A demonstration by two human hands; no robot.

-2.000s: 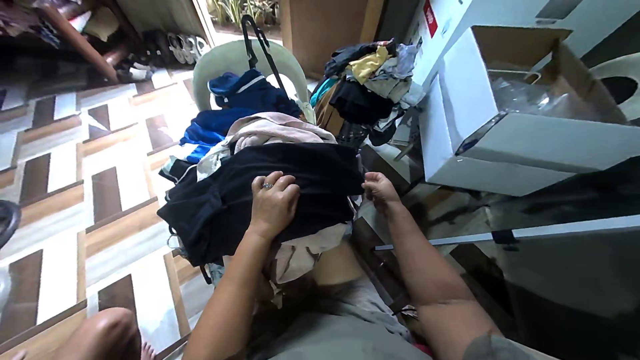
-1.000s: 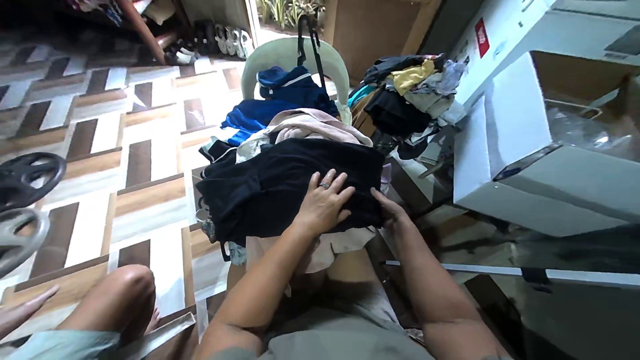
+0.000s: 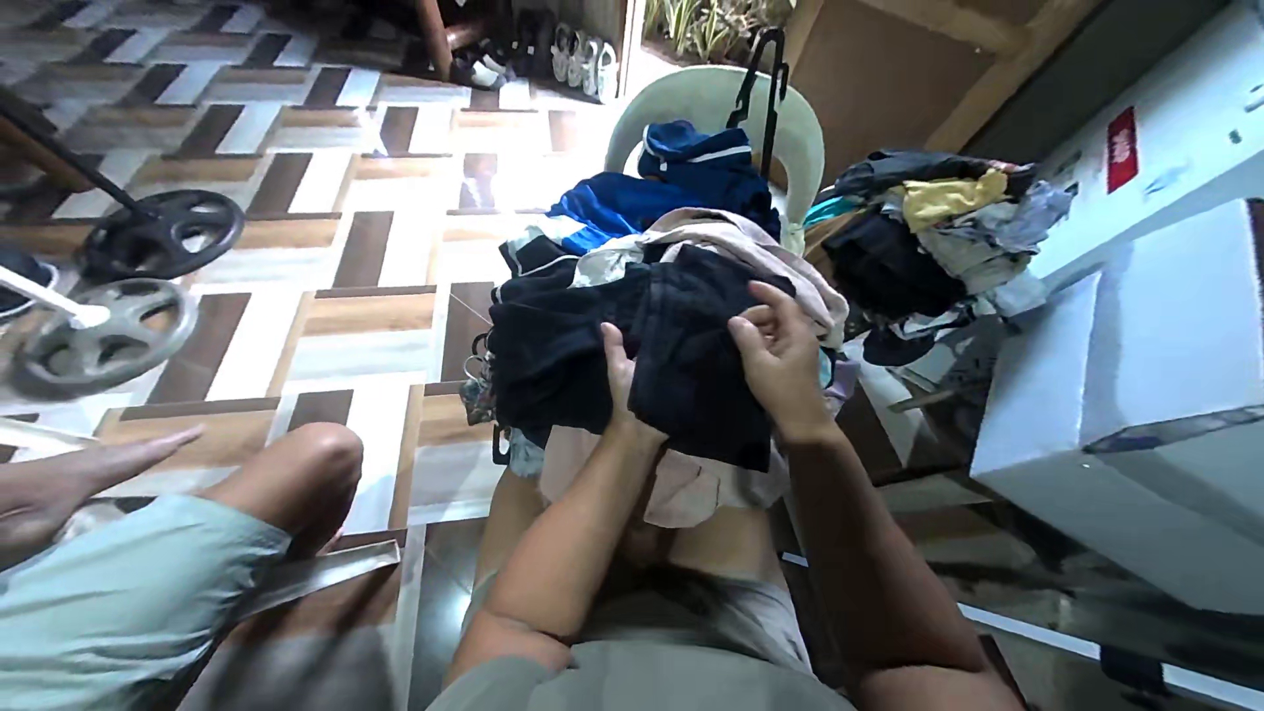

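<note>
A black garment [image 3: 691, 346] lies partly folded over a pile of clothes across my lap and the chair. My left hand [image 3: 626, 385] is at its fold, fingers hidden under the cloth and thumb on top. At the garment's right side is my right hand [image 3: 775, 355], its fingers curled by the edge; whether it pinches the cloth is unclear. Beneath and behind lie a pale pink garment [image 3: 790, 272] and blue clothing with white stripes [image 3: 706, 188]. A black hanger [image 3: 758, 89] stands up against the back of the green plastic chair [image 3: 632, 109].
More clothes [image 3: 963, 222] are heaped at the right, beside a white box [image 3: 1136, 375]. Another person's bare knee [image 3: 311, 474] and hand [image 3: 59, 489] are at the left. Wheels [image 3: 163, 237] stand on the patterned floor, with shoes [image 3: 583, 61] near the doorway.
The black garment, spread flat across the pile before, is now partly folded over. My left hand has gone from on top of it to under its fold. The view has shifted left.
</note>
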